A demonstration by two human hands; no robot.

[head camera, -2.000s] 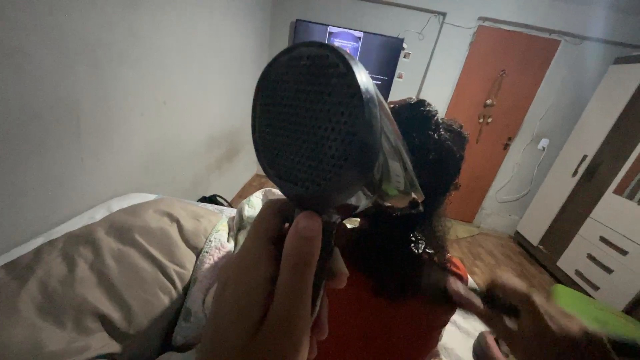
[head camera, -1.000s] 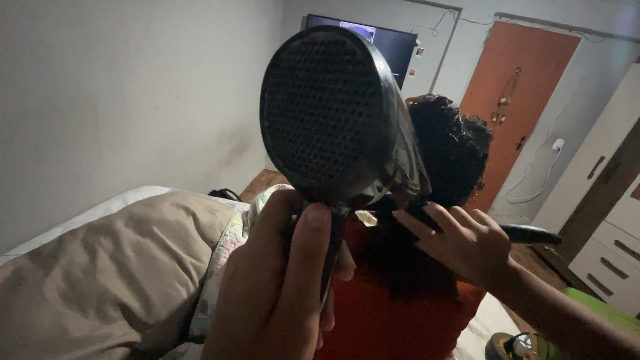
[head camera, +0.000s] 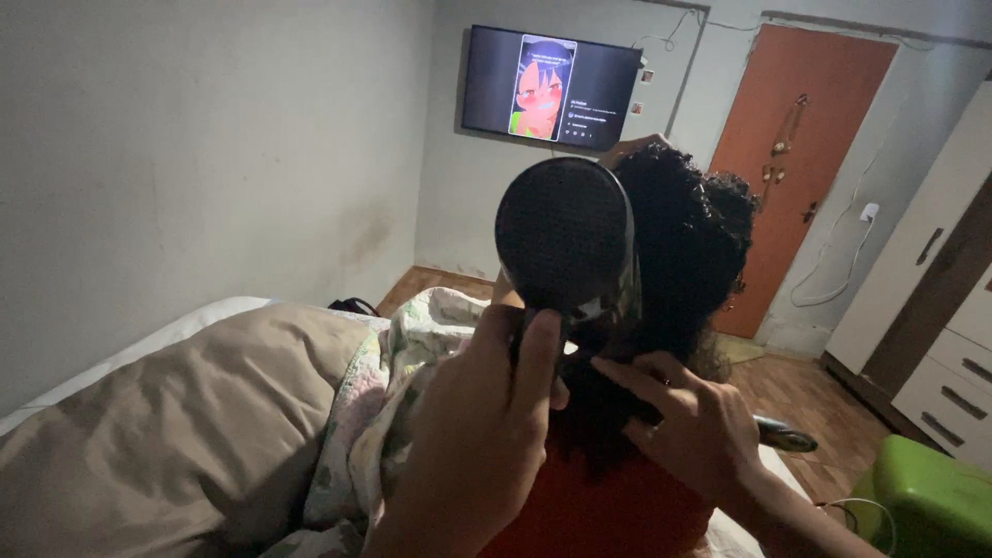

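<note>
A dark hair dryer (head camera: 566,232) stands upright in my left hand (head camera: 496,411), its round perforated back facing me. Beyond it sits a person seen from behind, with dark curly hair (head camera: 678,232) and a red top (head camera: 612,504). My right hand (head camera: 690,411) is at the lower hair, fingers curled around what looks like a hairbrush; only the dark end of its handle (head camera: 787,434) shows past my wrist. The brush head and the dryer's nozzle are hidden. One hand of the seated person (head camera: 639,147) touches the top of the hair.
A bed with a brown cover (head camera: 194,403) and a floral cloth (head camera: 364,395) lies to the left. At the lower right stands a green plastic stool or container (head camera: 930,488) with a cable beside it. Farther back are a lit wall television (head camera: 597,93), an orange door (head camera: 814,139) and a wardrobe (head camera: 899,256).
My right hand came up from the lower right to the hair between the two earlier frames and is still there. The seated person's raised hand now shows at the head. The view has shifted.
</note>
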